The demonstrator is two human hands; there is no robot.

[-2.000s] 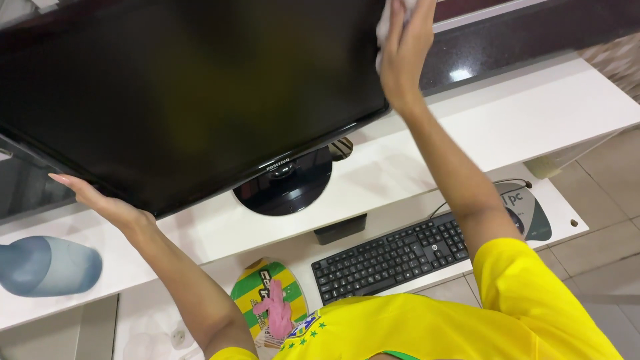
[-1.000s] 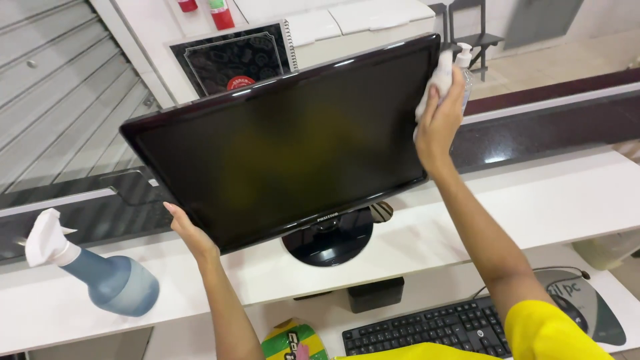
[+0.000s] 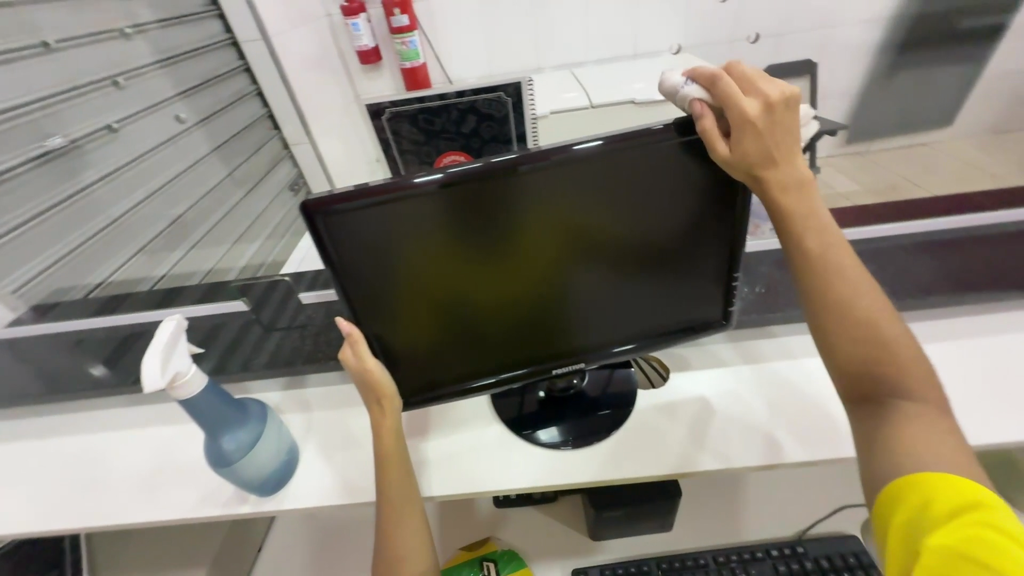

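Note:
A black Positivo monitor (image 3: 528,264) stands on its round glossy base (image 3: 566,406) on a white shelf. My left hand (image 3: 370,370) is at the monitor's lower left edge, fingers behind the frame and partly hidden. At the top right corner, my right hand (image 3: 748,120) is closed around a bunched white cloth (image 3: 682,90), which shows on both sides of the fingers. Left of the monitor stands a blue spray bottle with a white trigger head (image 3: 252,444), apart from both hands.
A black keyboard (image 3: 736,560) and a small black box (image 3: 632,509) lie on the lower desk surface. Behind the shelf runs a dark stone ledge (image 3: 56,364), with a spiral-bound black board (image 3: 452,128) beyond. Fire extinguishers (image 3: 406,48) hang on the wall.
My right hand, with the white cloth, has moved from the monitor's right edge up to its top right corner. My left hand stays at the left edge. The view has tilted upward.

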